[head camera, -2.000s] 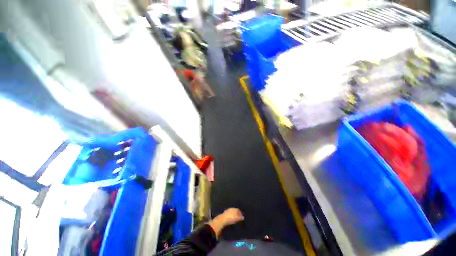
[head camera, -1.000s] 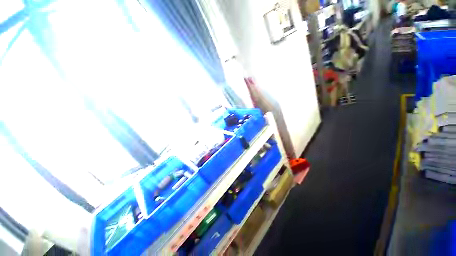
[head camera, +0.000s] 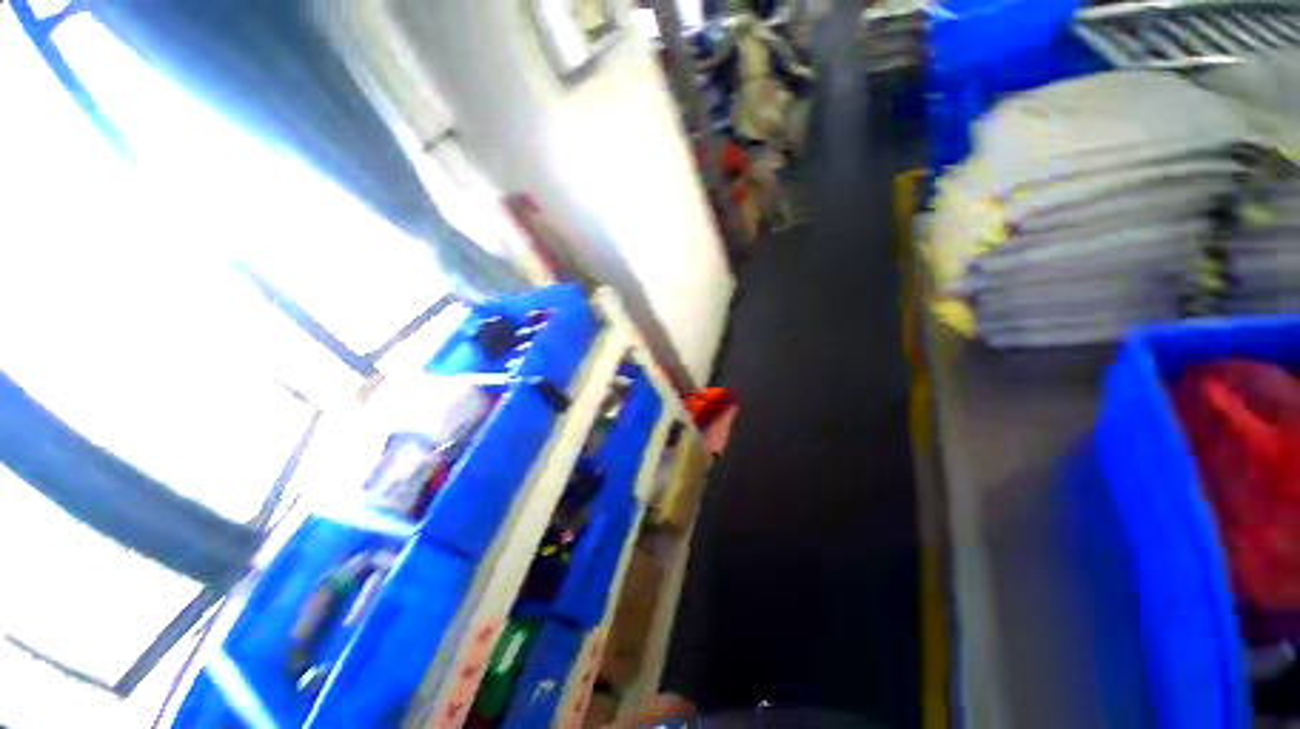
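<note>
A sliver of a hand, likely my left hand (head camera: 656, 708), shows at the bottom edge, cut off and blurred, beside the shelf's foot. Its fingers cannot be made out. My right hand is out of view. On the left, a pale shelf unit (head camera: 492, 627) holds blue crates (head camera: 492, 477) of small mixed items. On the right, a blue plastic crate (head camera: 1162, 548) holds a crumpled red plastic bag (head camera: 1255, 463). Behind it, stacked cut panels (head camera: 1105, 257), grey-beige with yellow edges, lie on a grey bench top (head camera: 1019, 499).
A dark aisle floor (head camera: 798, 427) runs ahead between shelf and bench, with a yellow line (head camera: 932, 570) along the bench. A red-orange object (head camera: 712, 413) stands at the shelf's far end. Bright windows (head camera: 186, 299) are left. Another blue crate (head camera: 991, 64) stands behind the panels.
The view swung left to the windows and shelf, then partly back right, bringing the red bag's crate into view again. The left hand, clear two seconds ago, now barely shows at the bottom.
</note>
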